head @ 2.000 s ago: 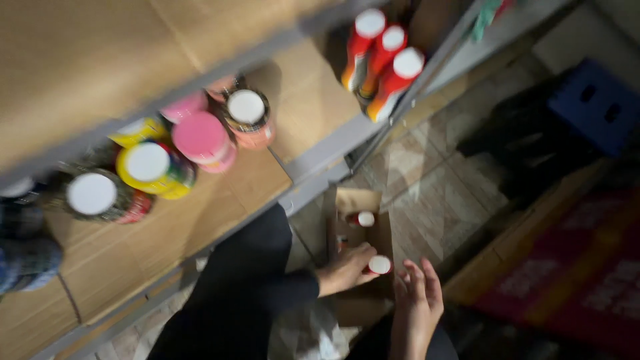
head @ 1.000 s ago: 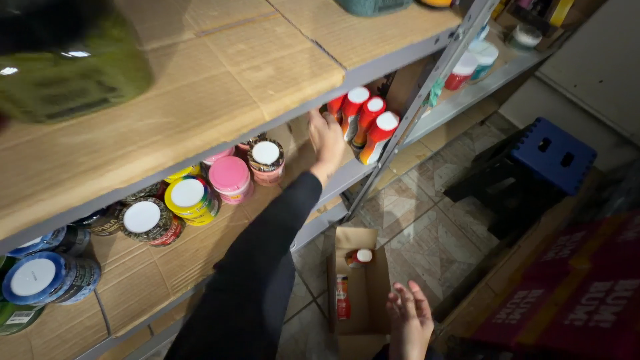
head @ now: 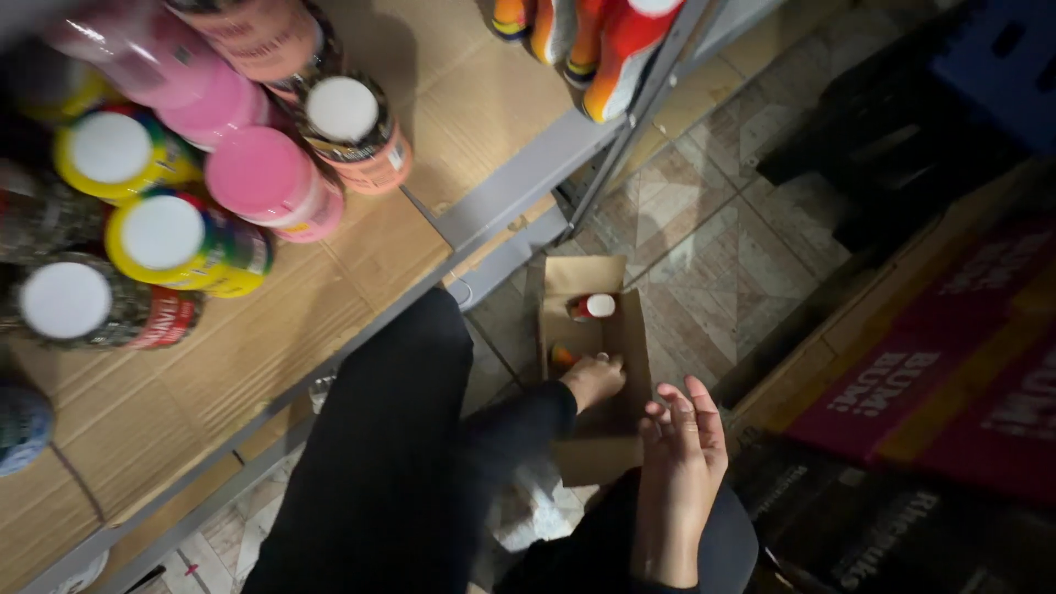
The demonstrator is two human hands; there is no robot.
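My left hand (head: 596,383) reaches down into an open cardboard box (head: 635,342) on the floor. Its fingers are partly hidden, and an orange-and-yellow part of a bottle (head: 563,356) shows beside them; whether the hand grips it is unclear. Near the box's far end lies a red container with a white cap (head: 598,306). Raised to the right of the box, my right hand (head: 685,445) is empty, fingers apart and slightly curled. Several red-and-orange bottles with white caps (head: 627,58) stand at the shelf's far end, by the metal post.
A cardboard-lined metal shelf (head: 363,280) runs along the left, holding pink jars (head: 268,181), yellow jars (head: 165,235) and a brown jar with a white lid (head: 70,299). Printed magenta cartons (head: 924,363) stand at the right. A blue stool (head: 1002,74) is at the upper right.
My left hand has moved from the red bottles on the shelf down into the box. My right hand stays raised near the box. The view has shifted noticeably.
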